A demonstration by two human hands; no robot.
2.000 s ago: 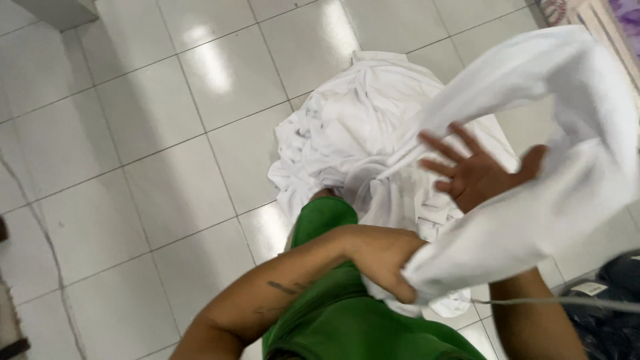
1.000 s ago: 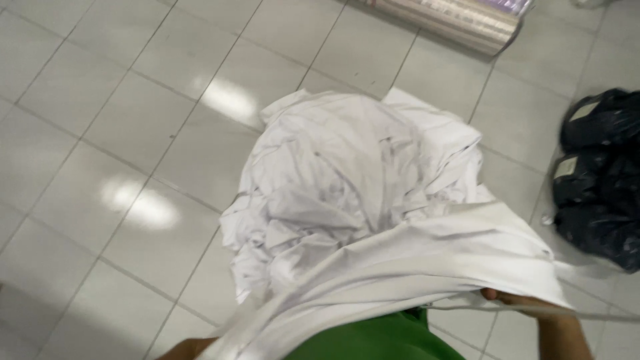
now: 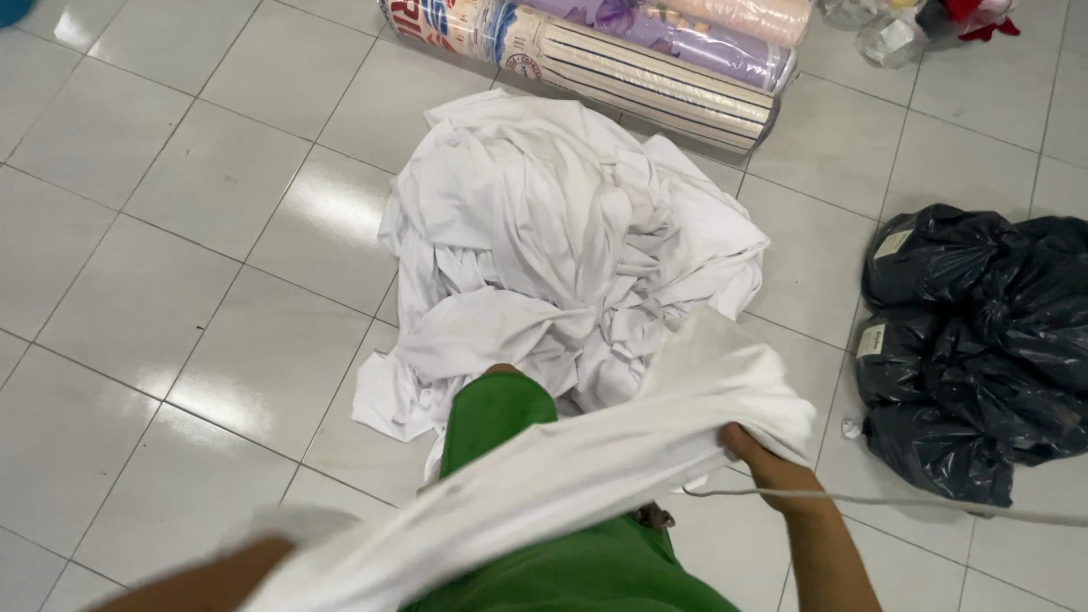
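Note:
A long band of white cloth [image 3: 544,463] stretches slantwise over my lap. My right hand [image 3: 765,463] grips its right end, thumb on top and fingers behind the fabric. At the lower left, my left hand [image 3: 270,557] is blurred against the cloth's left part; its fingers are hidden, so its hold cannot be made out. Beyond my green-clad knee [image 3: 497,416] lies a large crumpled heap of white cloth [image 3: 544,212] on the floor. The band's right part hangs down toward the heap; whether they are joined cannot be told.
Plastic-wrapped rolls [image 3: 654,72], striped, purple and pink, lie behind the heap. Black plastic bags [image 3: 977,340] stand on the tiled floor [image 3: 127,280] at right. A pale cord [image 3: 901,501] runs from near my right wrist to the right edge. Clear plastic items [image 3: 888,38] are at the upper right.
Two seconds ago my right hand was open, fingers spread, within a loop of white cloth; now it grips the cloth. The broad cloth of one second ago is now a narrower, raised band.

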